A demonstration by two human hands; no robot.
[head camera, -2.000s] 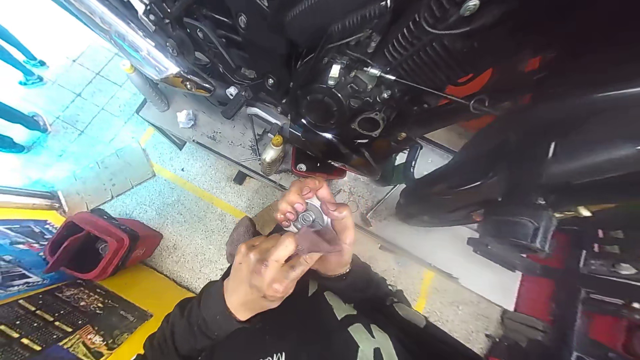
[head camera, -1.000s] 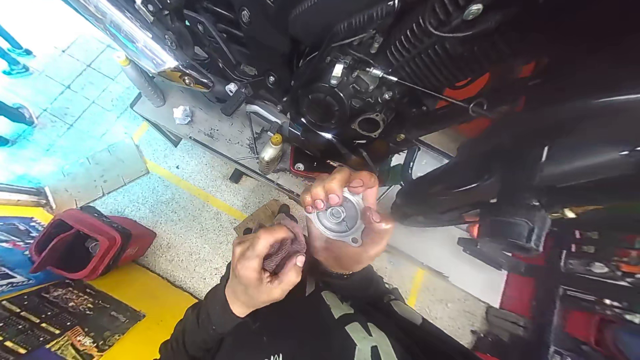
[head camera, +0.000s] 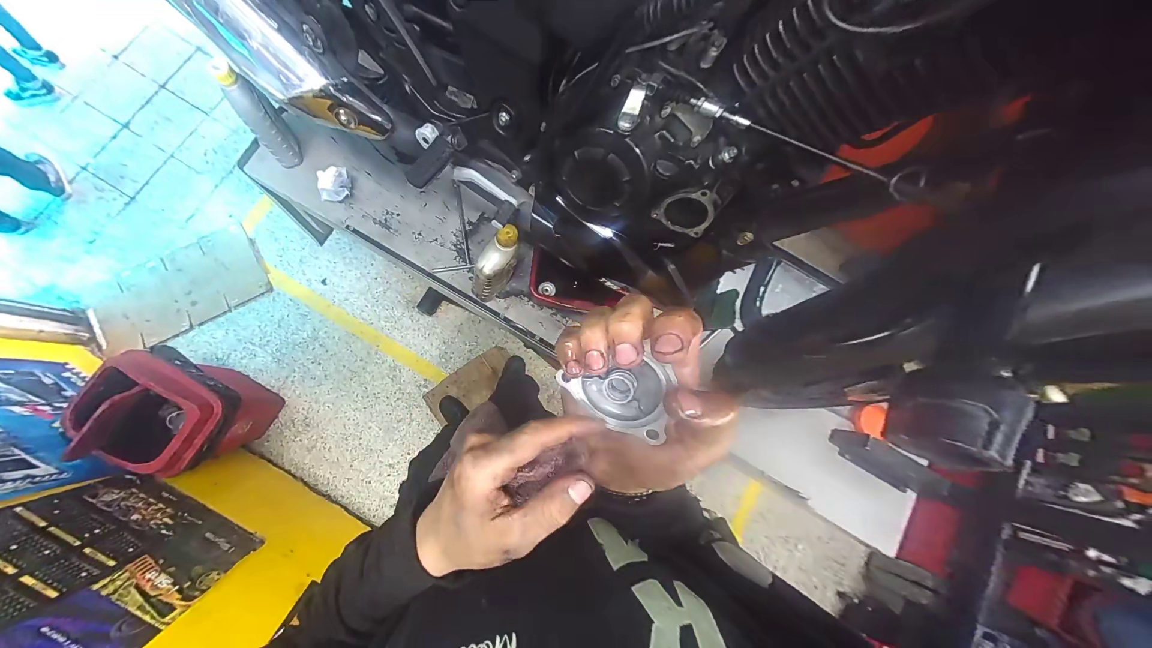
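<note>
My right hand (head camera: 684,432) grips a round metal engine cover (head camera: 634,409) with bolt ears, its hollow inner face turned up to me. Bunched in my left hand (head camera: 504,495) is a dark reddish cloth (head camera: 540,472), close beside the cover; whether cloth and cover touch is unclear. Beyond my hands stands a motorcycle, its engine showing a round black casing (head camera: 603,171) and an open round port (head camera: 688,212) with a pale rim. A cable (head camera: 810,148) runs across the engine.
A metal lift platform (head camera: 360,211) under the motorcycle holds a yellow-capped bottle (head camera: 496,261), a taller bottle (head camera: 265,117), crumpled paper (head camera: 334,184) and a red tray (head camera: 558,286). A red container (head camera: 243,400) lies at the left by a yellow surface (head camera: 261,504). Other people's feet (head camera: 40,175) show top left.
Two seconds ago both hands were together at the cover. My left hand moved away with the cloth, and now it is back close to the cover in my right hand.
</note>
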